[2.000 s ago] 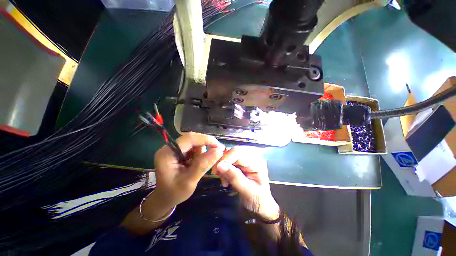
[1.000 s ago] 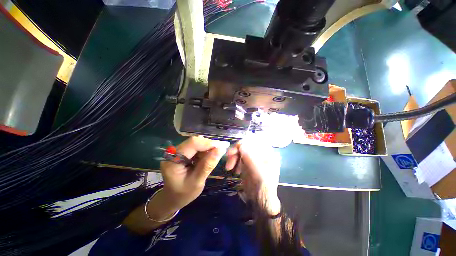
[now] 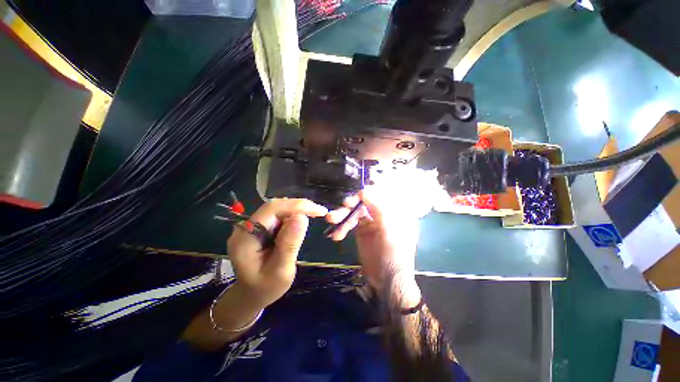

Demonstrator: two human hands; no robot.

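Observation:
My left hand [image 3: 265, 246] holds several black cables, whose red insulated terminals [image 3: 237, 206] stick out at its left. My right hand [image 3: 376, 231] is in front of the crimping machine [image 3: 395, 112], partly washed out by glare. It holds a black cable [image 3: 344, 221] between thumb and fingers, the cable slanting up toward the bright crimping jaws [image 3: 354, 170]. The cable's upper end is lost in the glare, so I cannot tell if it touches the jaws.
The red terminal box [image 3: 509, 203] and dark terminal box [image 3: 564, 200] stand right of the machine. A black work lamp [image 3: 485, 171] crosses above them. Hanging cable stock [image 3: 160, 160] covers the left. White-and-blue cartons [image 3: 596, 257] stand at right. A grey chair-like panel [image 3: 41, 119] is at far left.
My right hand has moved up slightly, and a slanting cable now shows in its fingers. My left hand has shifted a little left and its red terminals show more clearly. The view has shifted slightly.

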